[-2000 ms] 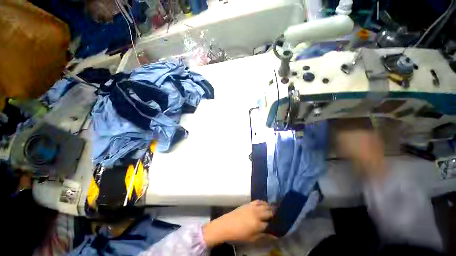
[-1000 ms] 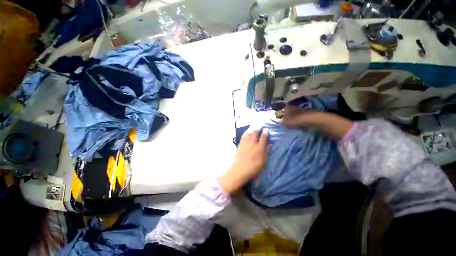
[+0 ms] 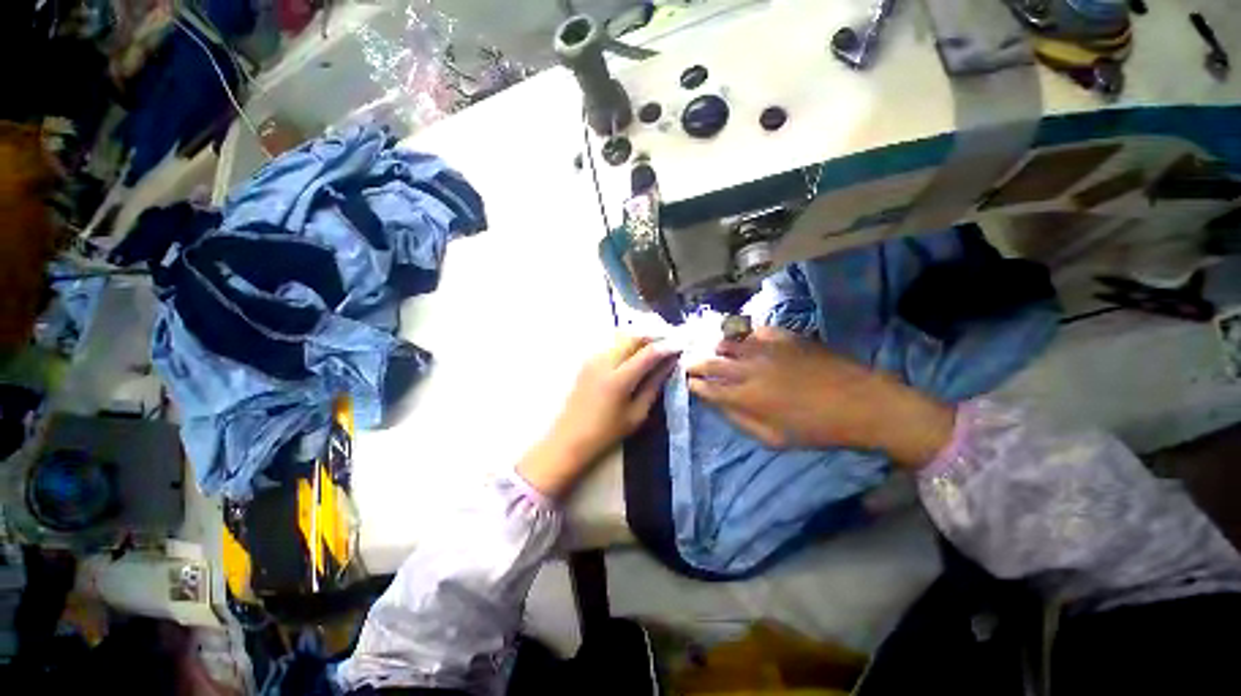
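Observation:
A light blue garment [image 3: 776,483] with a navy band [image 3: 649,483] along its left edge lies under the sewing machine head [image 3: 844,150]. My left hand [image 3: 599,408] rests on the cloth's left edge, fingertips just in front of the brightly lit needle area [image 3: 694,331]. My right hand [image 3: 803,392] grips the cloth at its fingertips, right of the needle. A small brownish piece shows by the right fingertips; I cannot tell what it is. Glare hides the presser foot and the exact stitching point.
A pile of blue and navy garments [image 3: 293,299] lies left on the white table [image 3: 470,367]. A black and yellow bundle [image 3: 324,510] sits at the table's front left edge. Dark snips [image 3: 1154,298] lie right of the cloth. A grey post [image 3: 595,75] stands on the machine head.
My right hand came to the needle from the right, and my left hand moved up from the front edge. The cloth is now spread behind and right of the needle. The view has moved closer.

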